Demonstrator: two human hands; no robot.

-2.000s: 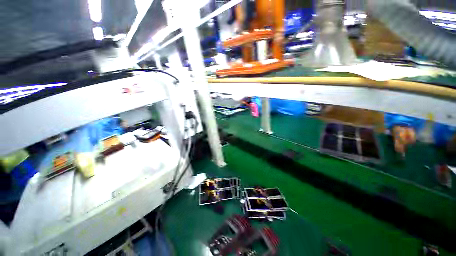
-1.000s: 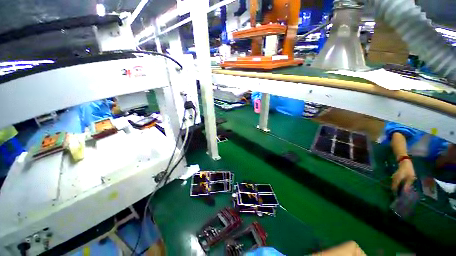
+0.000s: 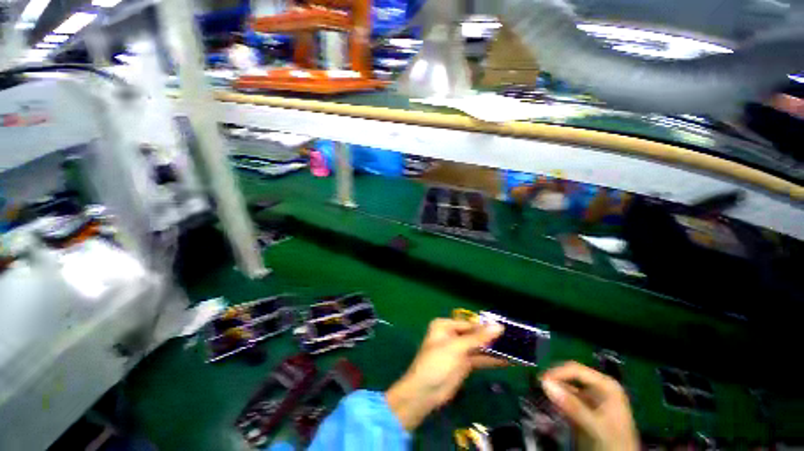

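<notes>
My left hand (image 3: 450, 359), with a blue sleeve, holds a display module (image 3: 520, 340) by its left end. The module is a thin dark rectangle with a silver-white edge and a yellow tail at the left. My right hand (image 3: 589, 401) is just below and to the right, fingers bent; blur hides whether it grips the dark part at its fingertips. Two screen stacks (image 3: 249, 327) (image 3: 337, 323) lie on the green surface at the left. Dark reddish phone housings (image 3: 280, 398) lie below them. More blurred parts lie under my hands.
A raised shelf rail (image 3: 494, 136) crosses the view, with an orange press fixture (image 3: 308, 84) on the shelf. A white post (image 3: 212, 158) and white machine (image 3: 79, 299) stand left. A divided tray (image 3: 456, 211) lies on the far side.
The view has swung right. My hands have come fully into view, the left one now with the display module. Across the line, the other person's hand no longer reaches over the belt.
</notes>
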